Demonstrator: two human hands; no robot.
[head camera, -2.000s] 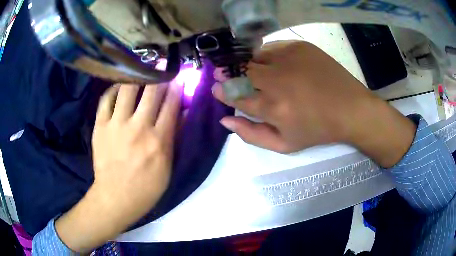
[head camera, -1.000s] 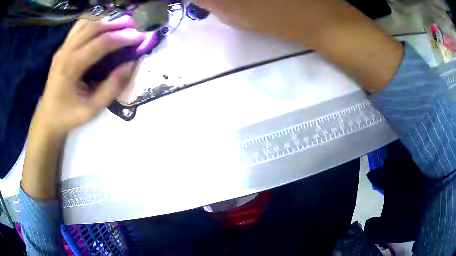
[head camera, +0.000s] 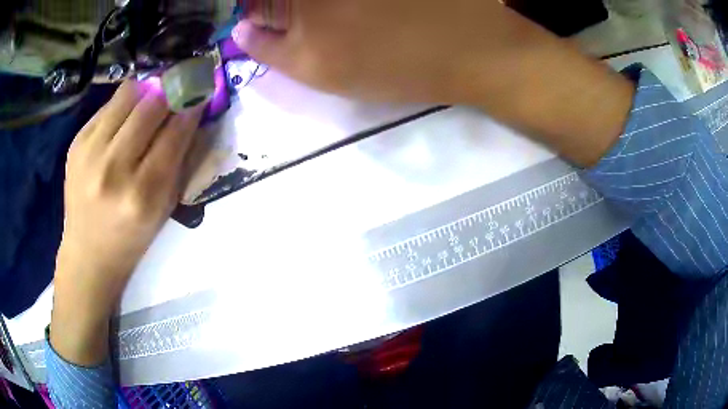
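The navy garment (head camera: 30, 188) lies at the far left, and a narrow part of it shows purple by the needle area. My left hand (head camera: 120, 180) has its fingers together at this part, just below the grey round end of the tension assembly (head camera: 189, 84), and pinches the cloth. My right hand (head camera: 343, 48) is at the top, partly cut off by the picture's edge. Its fingertips are beside the purple-lit cloth, right of the grey end; whether they grip it is hidden. The needle is hidden.
The pale machine bed (head camera: 295, 120) has a dark seam and worn corner. In front is a white table with a ruler-marked curved edge (head camera: 479, 232). A blue basket (head camera: 172, 395) is below left. Part of the dark machine head (head camera: 48, 56) fills the upper left.
From two seconds ago, the view has shifted and the garment has left the bed's front. Since one second ago, my left fingers have closed together and my right hand's fingertips have come down beside them.
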